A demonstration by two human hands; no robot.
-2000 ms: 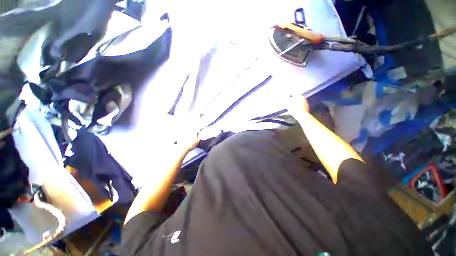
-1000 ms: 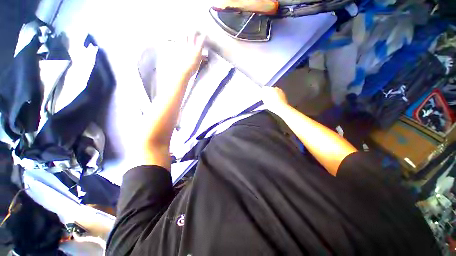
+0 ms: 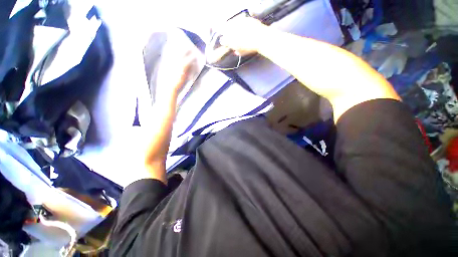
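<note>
The white garment with dark stripes [image 3: 213,103] lies on the pale ironing table [image 3: 118,168], its near edge against my front. My right hand [image 3: 241,37] is closed around the handle of the steam iron [image 3: 226,61]. The iron's wire-like edge shows below the hand, over the upper part of the garment; the handle is mostly hidden. My left hand [image 3: 191,62] is on the garment just left of the iron. Its fingers are washed out by glare, so I cannot tell whether they grip the cloth.
A heap of dark and white garment pieces [image 3: 75,75] lies on the left. The dark iron hose [image 3: 286,11] runs to the upper right behind my right hand. Blue and grey scraps [image 3: 384,42] lie beyond the table's right edge. A pale board-like surface [image 3: 75,201] is at the lower left.
My right hand has left the garment's right edge and taken hold of the iron, which now sits lower and closer to my left hand. My left hand has moved slightly down and left.
</note>
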